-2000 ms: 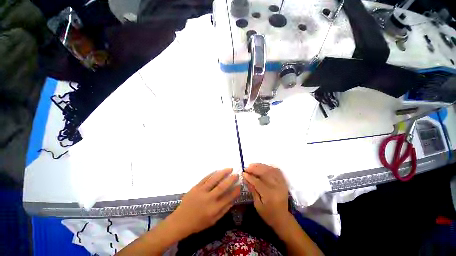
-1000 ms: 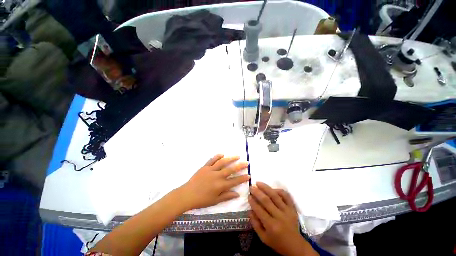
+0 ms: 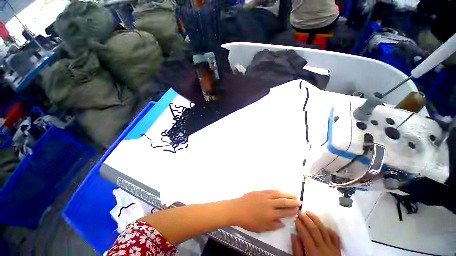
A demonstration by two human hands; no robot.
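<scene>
A large white fabric piece [image 3: 235, 155] lies across the machine table and under the sewing machine head [image 3: 350, 130]. A black cord [image 3: 303, 187] runs along it, through the presser foot area, to my fingertips. My left hand [image 3: 265, 210] lies flat on the fabric just left of the cord, with its fingertips at it. My right hand [image 3: 317, 235] presses on the fabric right beside the cord, cut off by the bottom edge. The needle is too small to make out.
A tangled heap of black cords [image 3: 177, 127] lies left of the fabric, near dark maroon fabric [image 3: 235, 97]. A shiny take-up guard [image 3: 377, 159] stands on the head. Blue crates [image 3: 40, 170] and olive sacks [image 3: 90, 80] are at left. A person's torso [image 3: 314, 14] is at the back.
The view has swung left and up, so the machine sits further right and the red scissors are out of view. Both hands remain at the cord near the machine; the cord also shows behind the head.
</scene>
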